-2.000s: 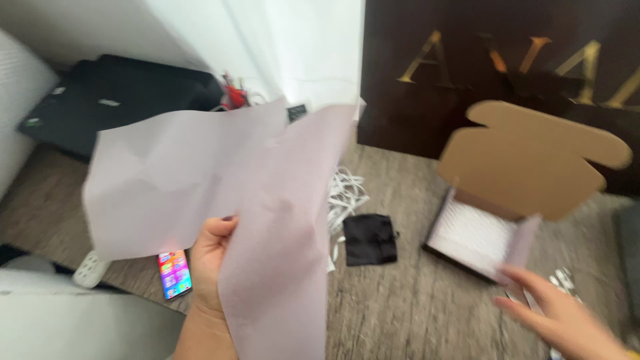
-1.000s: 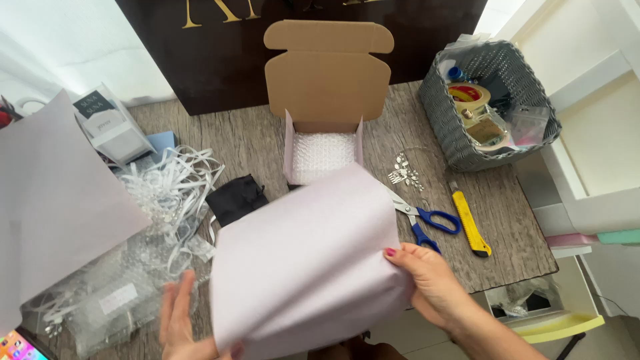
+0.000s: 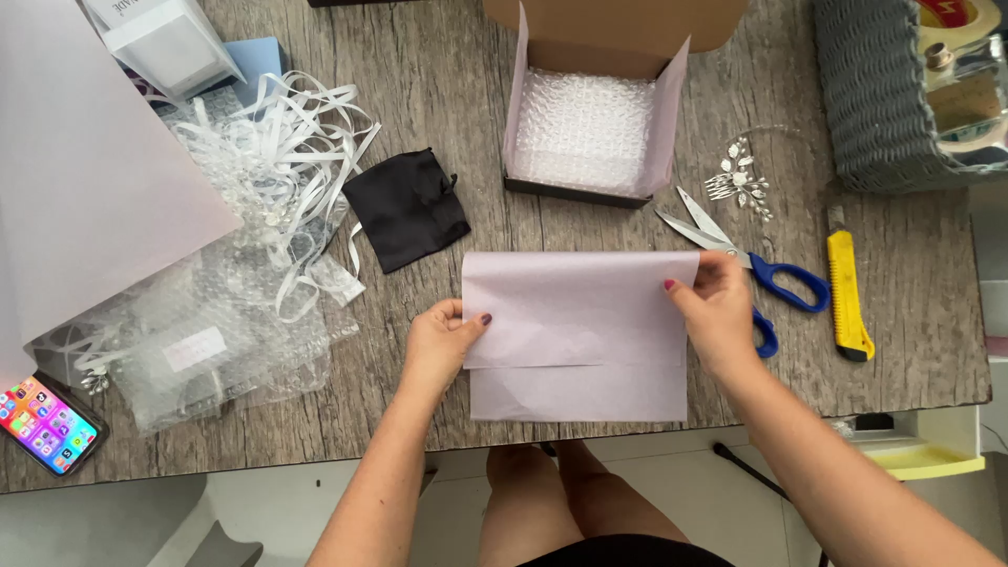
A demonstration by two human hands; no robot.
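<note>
A pale pink sheet of tissue paper (image 3: 579, 315), folded over on itself, lies at the table's front edge. My left hand (image 3: 442, 342) pinches its left edge, thumb on top. Its upper right corner is gripped by my right hand (image 3: 715, 309), fingers partly hidden behind the paper. Beyond the sheet stands an open cardboard box (image 3: 579, 191), with tissue at its sides and bubble wrap (image 3: 587, 130) inside. Open scissors (image 3: 790, 285) with blue handles lie just past my right hand. A black fabric pouch (image 3: 408, 211) rests left of the box.
White ribbons (image 3: 303, 138) and bubble-wrap packets (image 3: 260, 346) spread at the left, near a large tissue sheet (image 3: 87, 165) and a lit phone (image 3: 49, 425). On the right are a leafy hair comb (image 3: 740, 179), a yellow utility knife (image 3: 847, 295) and a grey woven basket (image 3: 866, 102).
The tissue sheet was held loosely above the table; it now lies folded at the front edge. My left hand has come onto its left edge. The view has tilted down.
</note>
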